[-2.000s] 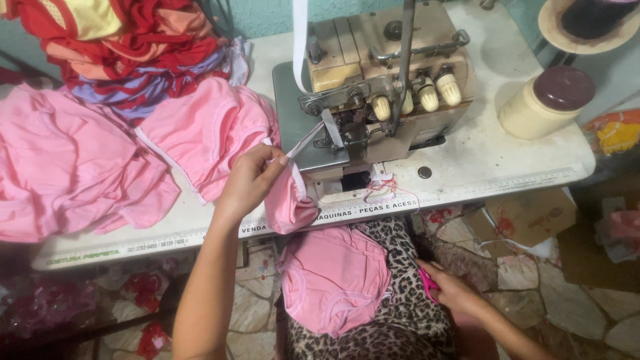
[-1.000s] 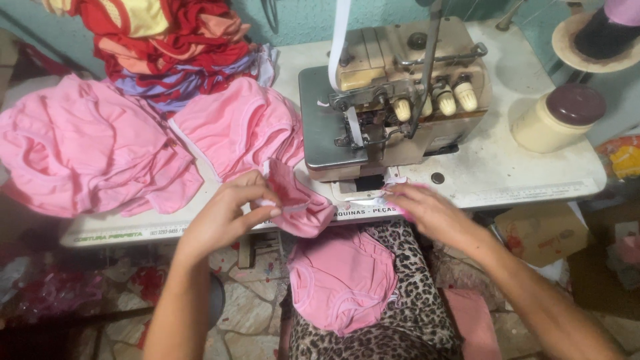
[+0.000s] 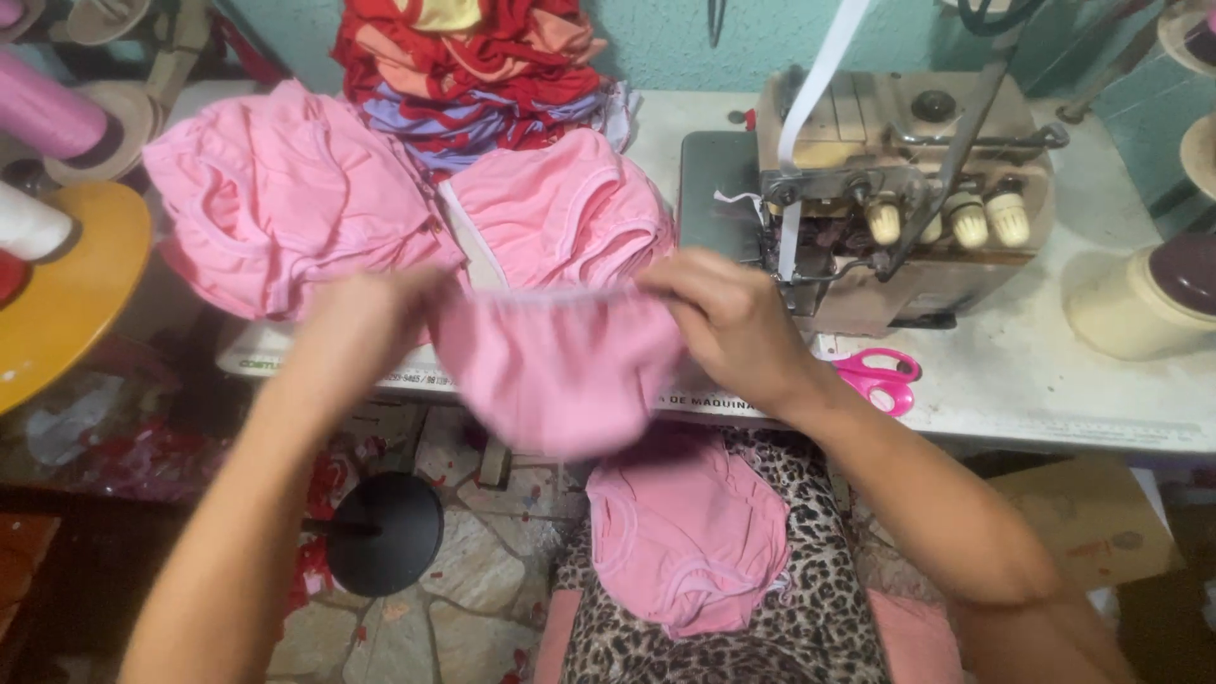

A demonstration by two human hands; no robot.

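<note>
My left hand (image 3: 375, 309) and my right hand (image 3: 727, 318) stretch the pale waistband of a pink fabric brief (image 3: 560, 370) between them, above the table's front edge. The garment is blurred. Another pink brief (image 3: 684, 532) lies on the leopard-print cloth over my lap. Pink garments (image 3: 285, 209) are heaped behind my left hand, and a further pink piece (image 3: 570, 204) lies beside them. Pink-handled scissors (image 3: 879, 378) rest near the table edge, right of my right hand. The serger sewing machine (image 3: 902, 190) stands behind, with a white elastic band (image 3: 812, 95) running down into it.
A pile of red, orange and lilac garments (image 3: 475, 76) stands against the wall. A cream jar with a dark lid (image 3: 1130, 304) is at the right. Thread cones (image 3: 47, 104) and a yellow disc (image 3: 85, 285) stand at the left. Below is a black round plate (image 3: 385, 532).
The pink brief has moved left, away from the machine, and both hands now spread its waistband. My right hand has let go of the scissors, which lie on the table.
</note>
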